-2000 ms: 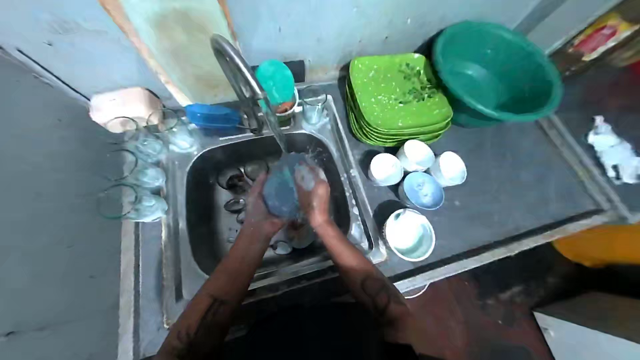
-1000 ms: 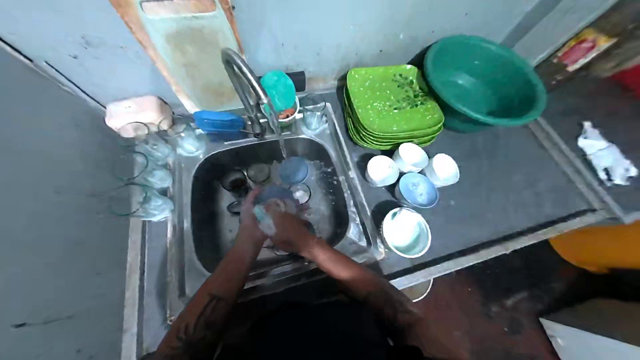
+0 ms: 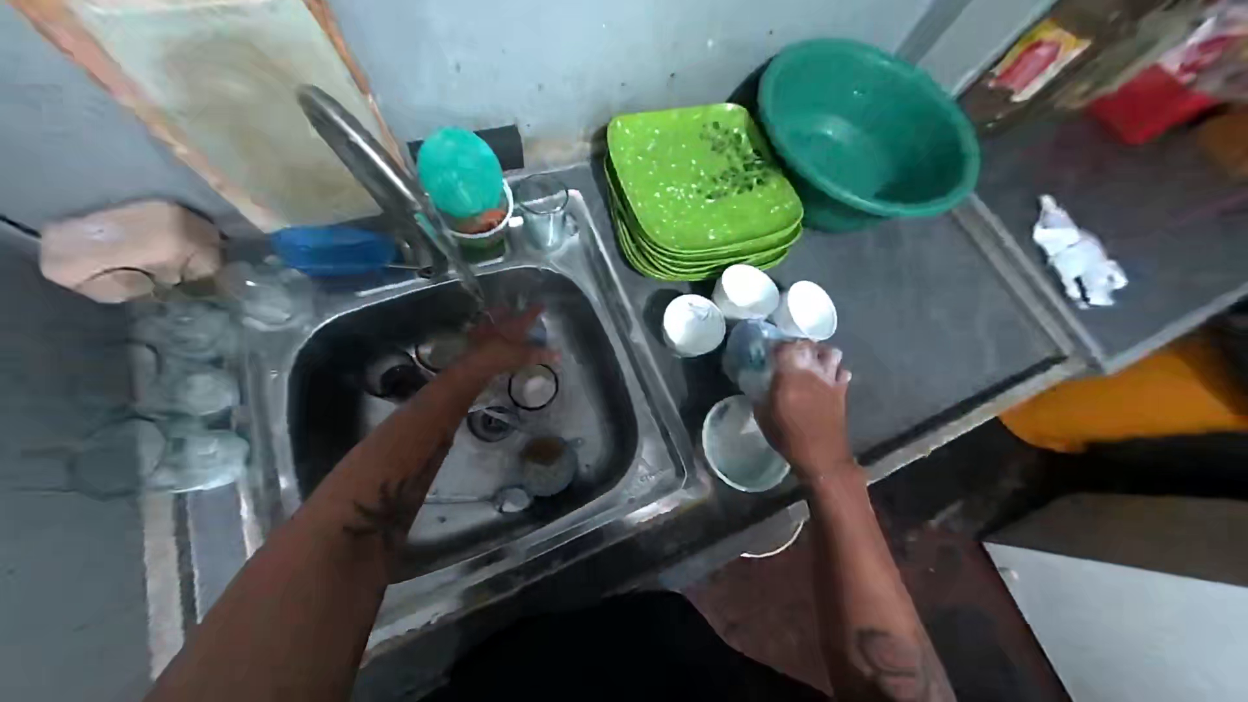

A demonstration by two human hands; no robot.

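Observation:
My left hand (image 3: 507, 341) is under the faucet (image 3: 390, 180) over the steel sink (image 3: 624, 419), fingers spread and blurred. Cups and utensils lie in the basin, among them a cup (image 3: 533, 387) and a brown-bottomed dish (image 3: 548, 464). On the counter right of the sink, my right hand (image 3: 807, 395) is at a bluish cup (image 3: 751, 356), its fingers over the rim; whether it grips the cup is unclear. White cups (image 3: 694, 326) stand just behind, and a white tub (image 3: 743, 450) is in front, beside my right wrist.
Stacked green square plates (image 3: 697, 185) and a green plastic basin (image 3: 868, 127) stand against the wall. Glass mugs (image 3: 200, 390) line the sink's left side, near a pink container (image 3: 132, 244) and a blue object (image 3: 331, 251). A drinking glass (image 3: 546, 219) stands behind the sink.
My hands were together over the sink, holding a bluish item; now they are apart. My right hand has moved right to the cups on the counter, while the left has stayed over the sink.

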